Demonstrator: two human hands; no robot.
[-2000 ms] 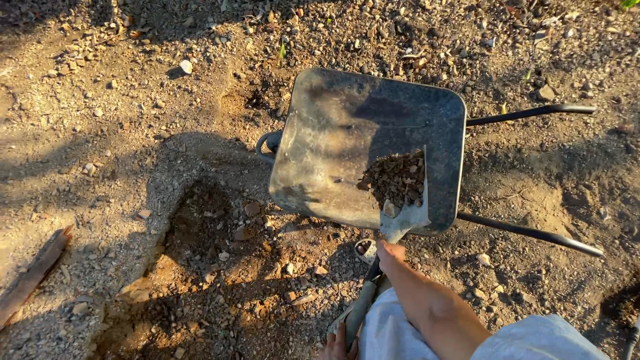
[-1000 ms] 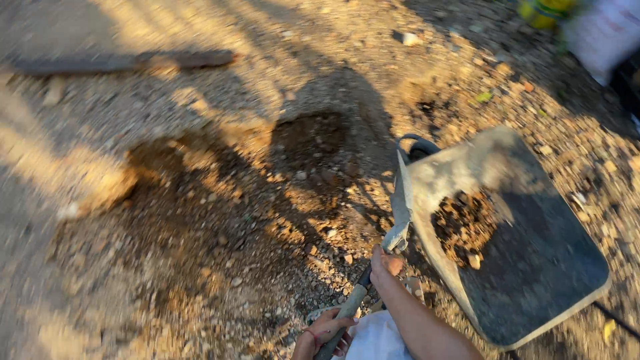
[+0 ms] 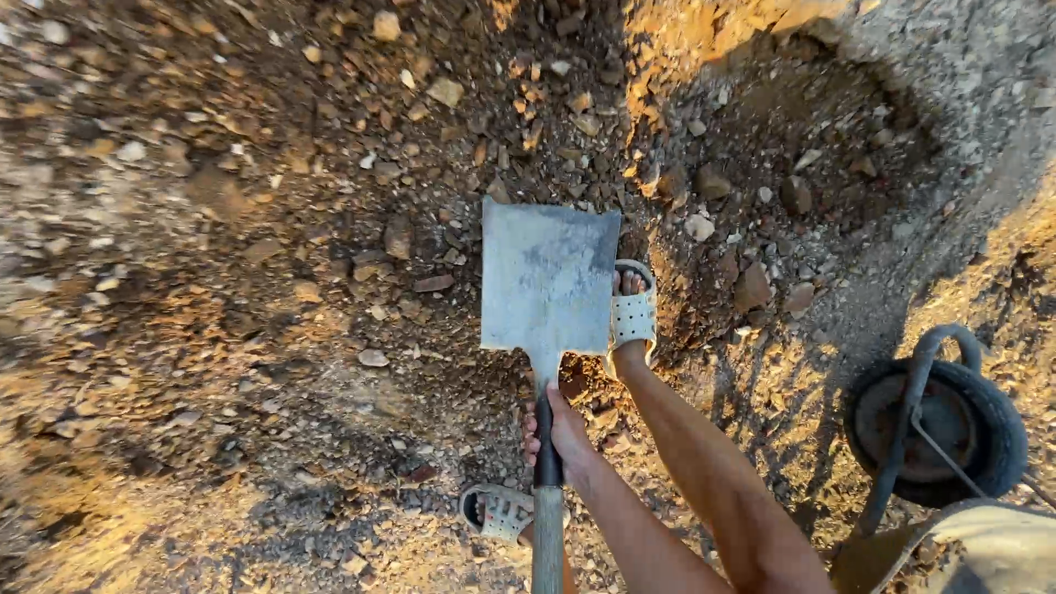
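Observation:
A square-bladed metal shovel (image 3: 549, 276) lies across the middle of the head view, its blade bare and pointing up the frame. My right hand (image 3: 561, 433) is wrapped around the dark socket just below the blade. The wooden handle (image 3: 548, 540) runs out at the bottom edge. My left hand is out of frame. Stony soil (image 3: 396, 289) lies beneath and around the blade. My feet, in light perforated clogs (image 3: 634, 318), stand on the ground, one beside the blade and the other lower down by the handle.
At the lower right are a wheelbarrow's black wheel (image 3: 932, 433) and its curved metal frame, with part of the tray (image 3: 990, 536) at the corner. A shaded hollow (image 3: 808, 124) is dug in the ground at the upper right. Loose stones lie all about.
The shovel blade, holding soil over the wheelbarrow tray two seconds ago, is now bare and over the stony ground. The view has swung, leaving the wheelbarrow at the lower right. The left hand has left the view.

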